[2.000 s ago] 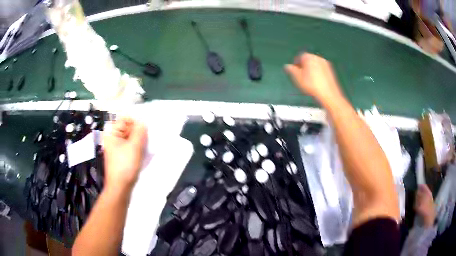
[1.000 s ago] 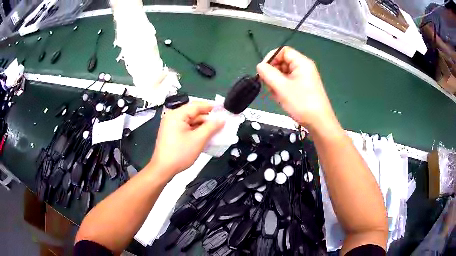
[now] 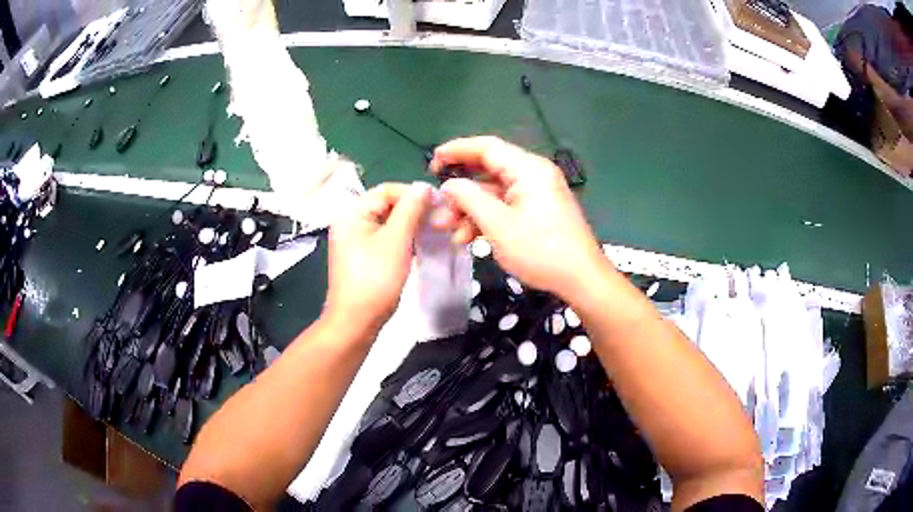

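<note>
My left hand (image 3: 370, 260) and my right hand (image 3: 531, 220) meet fingertip to fingertip at the centre, above the belt's edge rail. Their fingers pinch the top of a narrow poly bag (image 3: 443, 280), which hangs down below them. The bag looks greyish, as if a unit is inside, but the shape is blurred. The stack of empty bags (image 3: 345, 430) lies below as a white strip. A heap of black units (image 3: 481, 430) with white round ends lies beside it, partly behind my right forearm. A second heap (image 3: 165, 340) lies at left with a white paper slip (image 3: 225, 279).
The green conveyor belt (image 3: 691, 190) carries spaced black units, one (image 3: 569, 167) just beyond my right hand. Crumpled white material (image 3: 275, 115) hangs left of the hands. Glossy bagged units (image 3: 766, 370) pile at right, near a small cardboard box (image 3: 885, 335). Clear trays (image 3: 626, 38) stand beyond the belt.
The black unit held up in my right hand no longer shows separately. My right hand has moved down-left to meet my left hand, and the bag now hangs long below the fingers. Belt units have shifted right.
</note>
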